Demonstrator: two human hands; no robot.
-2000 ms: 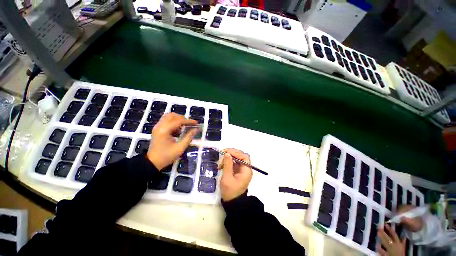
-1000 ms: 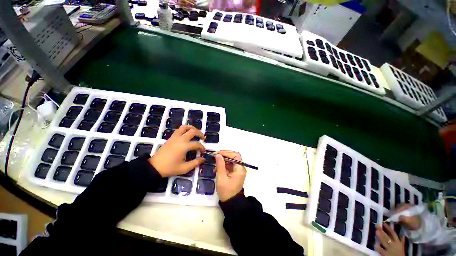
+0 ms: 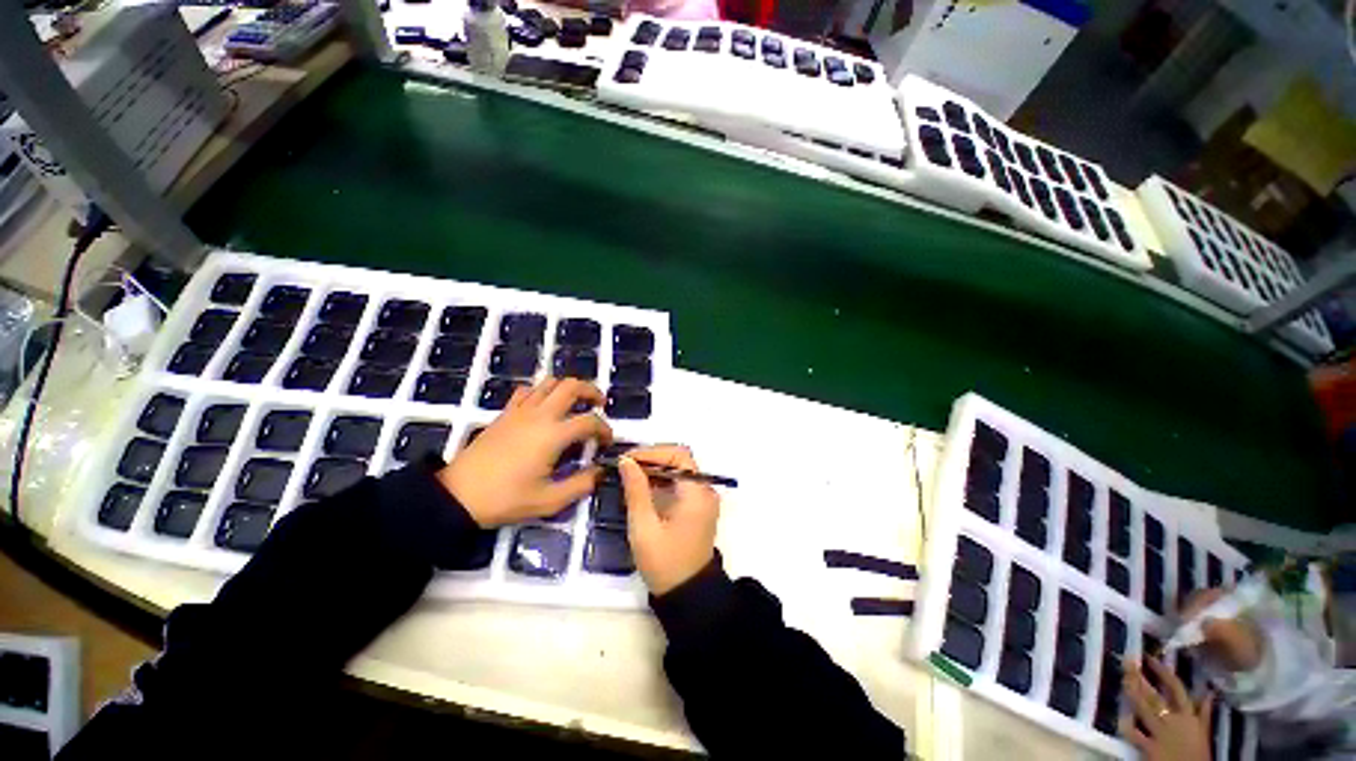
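Note:
My right hand (image 3: 669, 513) holds thin dark tweezers (image 3: 696, 477), their tips pointing left to my left hand's fingertips. My left hand (image 3: 530, 454) is bare, palm down over the right part of the white foam tray (image 3: 390, 283), its thumb and fingers apart around a black housing that they partly hide. I cannot tell whether it grips anything. Rows of black housings fill the tray's pockets. One housing (image 3: 538, 552) near the front edge shows shiny glare. The tweezer tips are too small to make out.
Two black strips (image 3: 873, 564) lie right of my tray. A neighbour's tray (image 3: 952, 446) is farther right, with another person's hands (image 3: 1167, 714) over it. The green belt (image 3: 595, 208) runs behind, with more white trays (image 3: 759, 107) beyond. A white plug (image 3: 134, 317) and clear plastic lie at left.
My left hand has moved down from the raised pose with clear film at its fingertips to the housings. The tweezers have come left and lie flatter. The neighbour's hands have shifted slightly.

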